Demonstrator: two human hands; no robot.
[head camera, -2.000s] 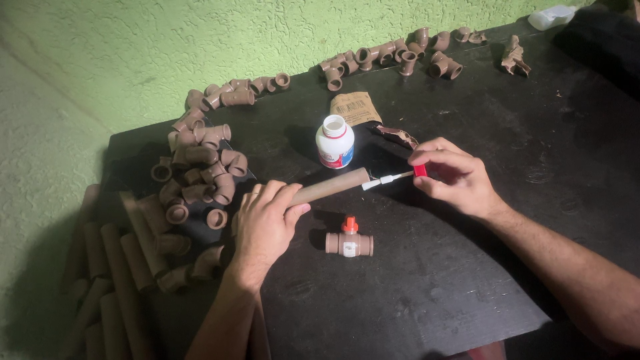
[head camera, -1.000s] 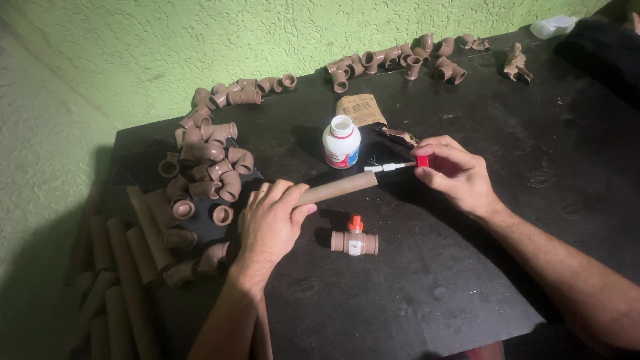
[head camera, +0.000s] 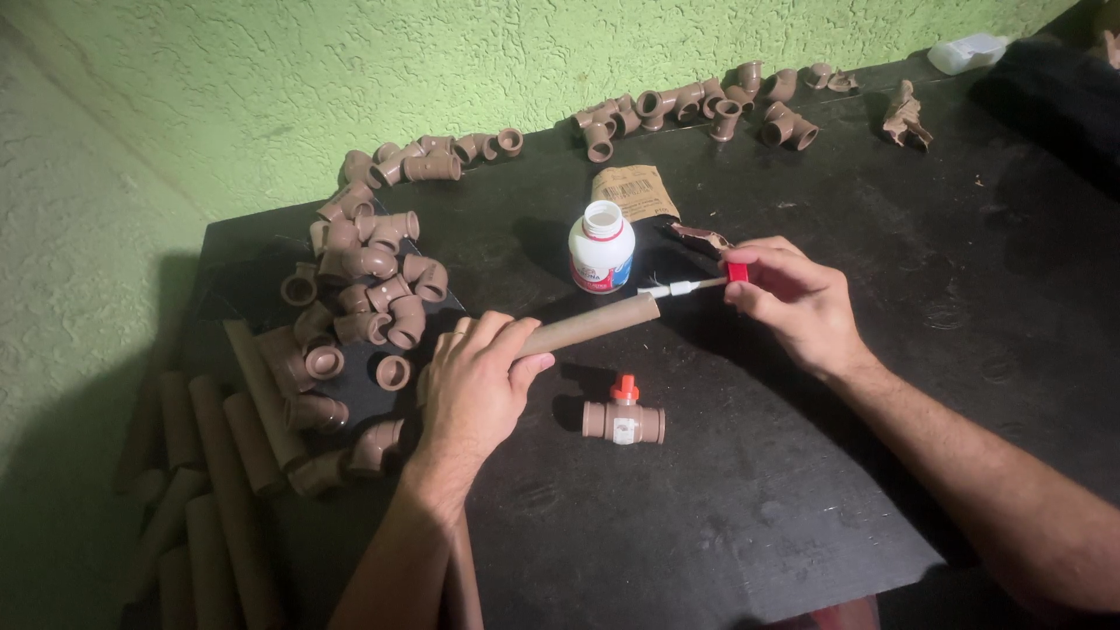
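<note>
My left hand (head camera: 477, 385) grips a brown plastic pipe (head camera: 595, 325), whose free end points up and right. In my right hand (head camera: 792, 302) is the red cap of an applicator brush (head camera: 687, 286), held between thumb and fingers. The white brush tip lies at or just behind the pipe's far rim; whether it touches cannot be told. An uncapped white bottle (head camera: 602, 249) with a red and blue label stands upright behind the pipe. Nearer to me, a brown plastic ball valve (head camera: 624, 421) with an orange-red handle lies on the black table (head camera: 700, 525).
Brown pipe elbows and tees (head camera: 372, 262) cluster at the left, and more fittings (head camera: 682, 102) line the wall edge. Cut pipes (head camera: 232, 490) lie at the lower left. Behind the bottle is a piece of brown paper (head camera: 634, 191). A translucent bottle (head camera: 967, 53) and dark cloth (head camera: 1050, 105) sit at the far right.
The brush tip, in front of the pipe's open end two seconds ago, is now at its far rim. Both hands keep their holds; bottle and valve have stayed in place.
</note>
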